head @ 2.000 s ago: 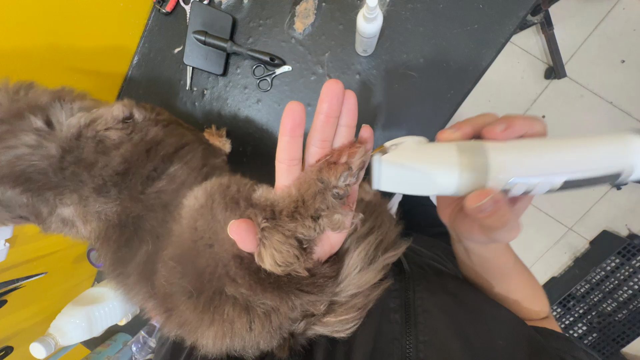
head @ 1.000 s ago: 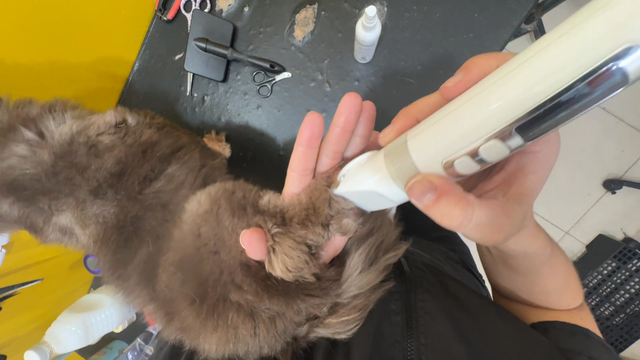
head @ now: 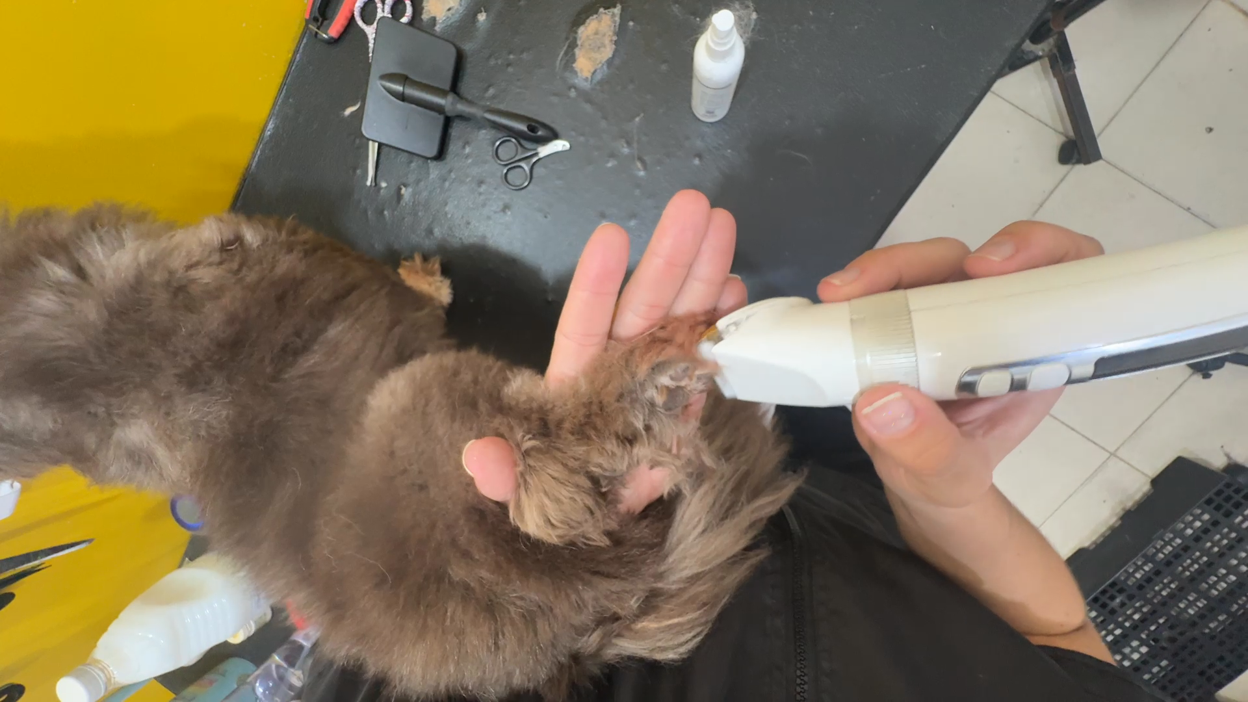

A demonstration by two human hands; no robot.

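Note:
A furry brown animal (head: 419,468), its head not identifiable, lies across the left and middle of the view. My left hand (head: 634,292) is under one of its paws (head: 673,390); the thumb shows on the near side and the fingers extend beyond the paw, the palm mostly hidden by fur. My right hand (head: 926,429) grips a white cordless hair clipper (head: 1024,322) at the right, thumb below and fingers above. The clipper's blade end meets the fur at the paw's pads, near the left fingertips.
On the worn black table (head: 799,166) are a flat-backed brush (head: 409,88), small scissors (head: 526,161), longer scissors (head: 372,161) and a white spray bottle (head: 718,68). A white plastic bottle (head: 175,614) lies at the lower left. A black perforated crate-like object (head: 1170,585) stands at the lower right.
The clipper has swung from a steep slant to nearly level, its blade end still at the paw. My left hand still supports the paw, with its fingers slightly more spread.

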